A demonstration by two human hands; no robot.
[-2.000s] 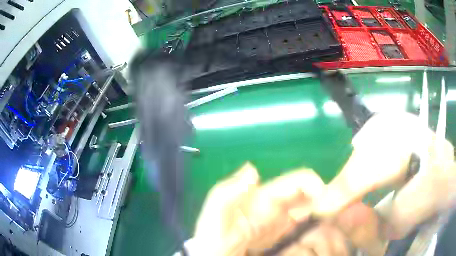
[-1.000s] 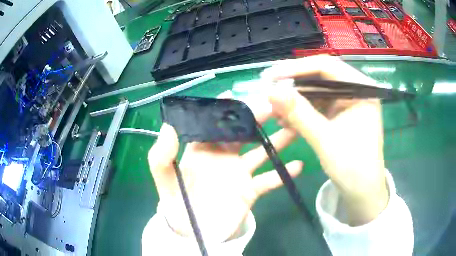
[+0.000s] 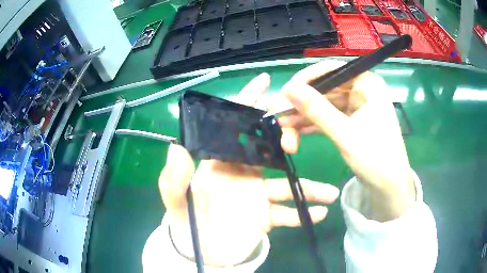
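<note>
A black phone middle frame (image 3: 229, 129) is held over the green mat, its solid plate with camera holes at the far end and its open window towards me. My left hand (image 3: 221, 197) holds it from below, thumb at the plate's left edge, fingers spread behind. My right hand (image 3: 342, 117) holds black tweezers (image 3: 358, 65) with the handle up to the right. Their pale tip is at the plate's upper right corner, near the camera holes. Whether the tip touches or holds a small part cannot be told.
Stacked black trays (image 3: 245, 32) lie beyond the mat. A red tray (image 3: 355, 34) with dark parts stands right of them. A machine with a metal rail (image 3: 99, 157) is at the left. Pale strips (image 3: 147, 134) lie by it. A small frame (image 3: 148, 34) lies at the back left.
The tweezers have swung from nearly level to tilted, tip now at the plate's corner. The phone frame has tilted, its right side lower. Two seconds ago both hands were blurred and lower right.
</note>
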